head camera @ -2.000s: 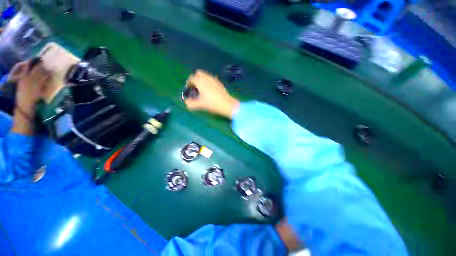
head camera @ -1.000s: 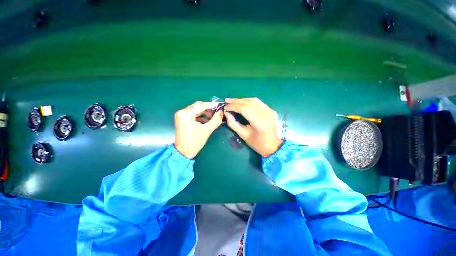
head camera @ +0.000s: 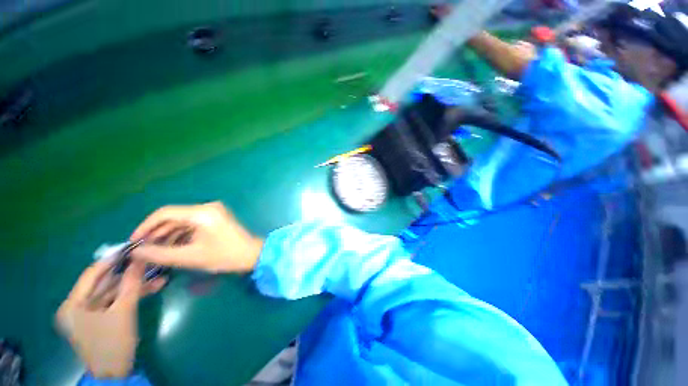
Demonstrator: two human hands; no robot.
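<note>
A small dark round housing [head camera: 127, 260] is held between my two hands at the lower left, blurred and mostly covered by fingers. A pale, clear film-like bit shows at its upper left edge. My left hand [head camera: 104, 313] grips it from below left. My right hand [head camera: 198, 240] reaches in from the right, its thumb and fingertips pinching at the housing's rim. What exactly the fingertips hold is hidden.
A round tip cleaner [head camera: 360, 183] stands beside a black ribbed stand [head camera: 411, 147], with a yellow stick [head camera: 345, 156] above it. Dark housings [head camera: 202, 40] lie on the far strip. A person in blue [head camera: 573, 113] sits at the right, an arm near a pale bar [head camera: 445, 49].
The view has swung right, so my hands now appear lower left and the neighbouring person shows. Two seconds ago my hand was over the bench near the strip; now both hands hold the housing.
</note>
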